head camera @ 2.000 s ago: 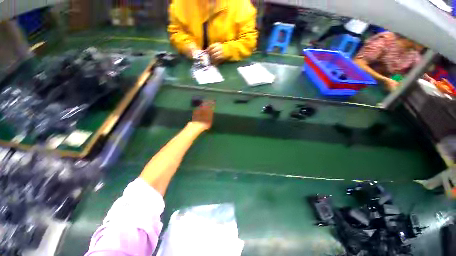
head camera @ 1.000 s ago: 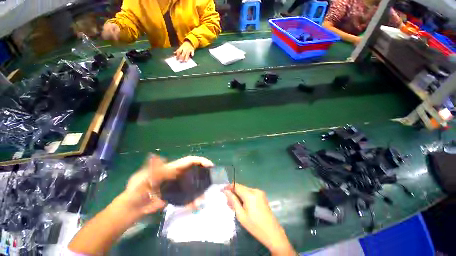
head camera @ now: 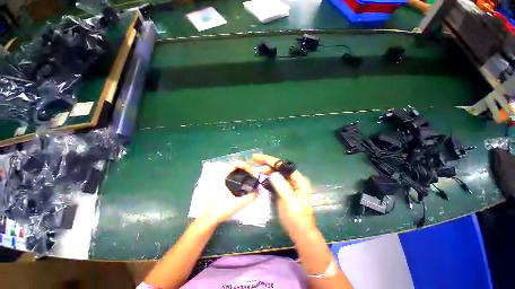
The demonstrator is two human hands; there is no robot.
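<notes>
A black power adapter is in my left hand, above the poly bag stack. My right hand holds the adapter's bundled black cord just to the right of the block. Both hands are close together. The poly bag stack lies flat on the green bench under my hands, whitish with a clear upper edge. The fingers hide part of the block and cord.
Loose black adapters with cords are heaped at right. Bagged adapters are heaped at left. A wood-edged tray and long bluish tube stand upper left. The conveyor carries scattered adapters. A blue bin is below right.
My left hand first reached over the conveyor, then came back with the adapter. Both hands now hold the block and cord closer together above the bags. The view has tilted down.
</notes>
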